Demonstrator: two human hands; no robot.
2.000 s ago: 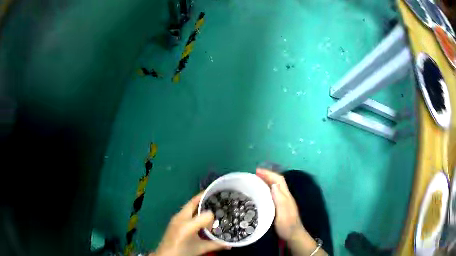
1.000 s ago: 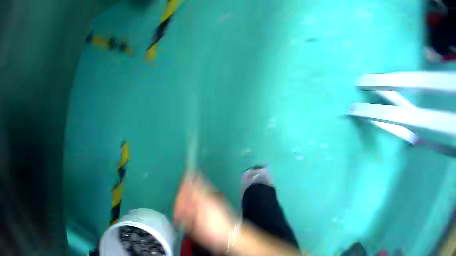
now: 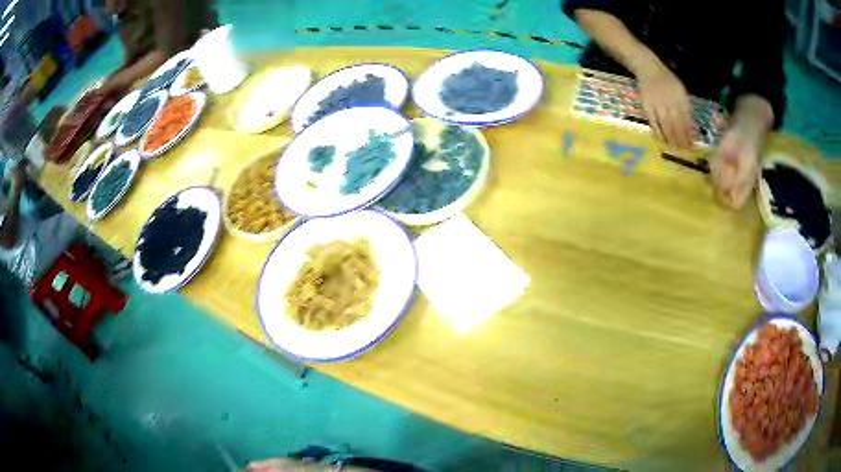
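A sliver of skin, seemingly my right hand (image 3: 277,466), shows at the bottom edge, cut off and blurred; its fingers and anything in it are hidden. My left hand is out of the picture. Nearest on the table are a blue-rimmed plate of mustard-yellow keycaps (image 3: 334,284) and a bright white sheet (image 3: 470,273) beside it. Behind lie a plate with a few teal keycaps (image 3: 371,164), overlapping dishes of yellow (image 3: 258,198) and blue-grey keycaps (image 3: 433,184), and a plate of black keycaps (image 3: 172,238). The white bucket is not recognisable here.
Across the table a person's hands (image 3: 669,106) are at a white keyboard-layout tray (image 3: 599,97). At the right are a lilac bowl (image 3: 787,270), a dish of black keycaps (image 3: 798,203) and a plate of orange keycaps (image 3: 773,392). A red stool (image 3: 78,293) stands at left.
The view has swung from the floor up to the long table. The white bucket of dark keycaps, held in both hands earlier, has left the view. Only a sliver of hand remains.
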